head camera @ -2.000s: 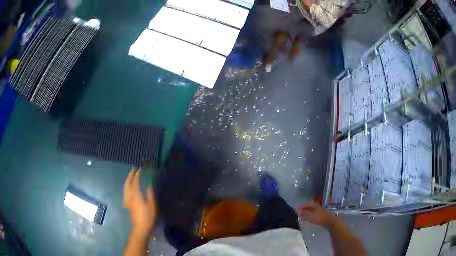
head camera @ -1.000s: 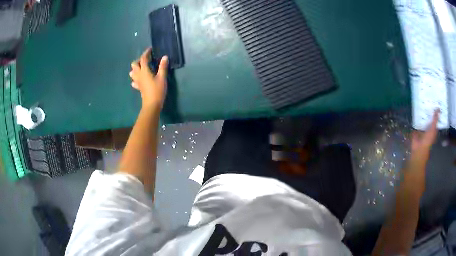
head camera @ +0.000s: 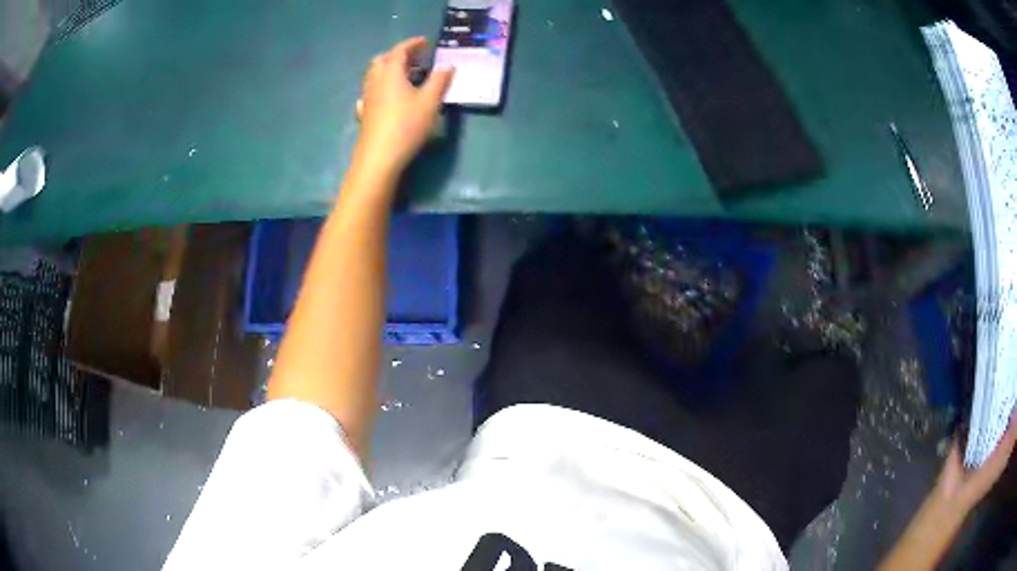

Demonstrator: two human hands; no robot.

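Observation:
A smartphone (head camera: 476, 56) with a lit screen lies on the green bench at the top. My left hand (head camera: 402, 103) is at its left side, fingers apart, thumb at the phone's lower left corner. A stack of long white circuit boards (head camera: 993, 223) stands along the right edge of the view, its near end past the bench edge. My right hand (head camera: 979, 477) grips that near end, thumb on one side and fingers on the other, partly cut off by the picture's edge. Slim tweezers (head camera: 912, 170) lie on the bench left of the boards. A black ribbed tray (head camera: 736, 106) lies between phone and tweezers.
A white roll or cup (head camera: 22, 178) is at the bench's left end. Below the bench edge (head camera: 558, 199) are a brown cardboard box (head camera: 123, 307), a blue bin (head camera: 424, 279) and another bin with scraps (head camera: 686, 284). My dark-clothed legs are under the bench. Scraps dot the floor.
The view has shifted. The phone's screen has lit up; my left hand is still beside it. My right hand has gone from the boards' surface to gripping their near end.

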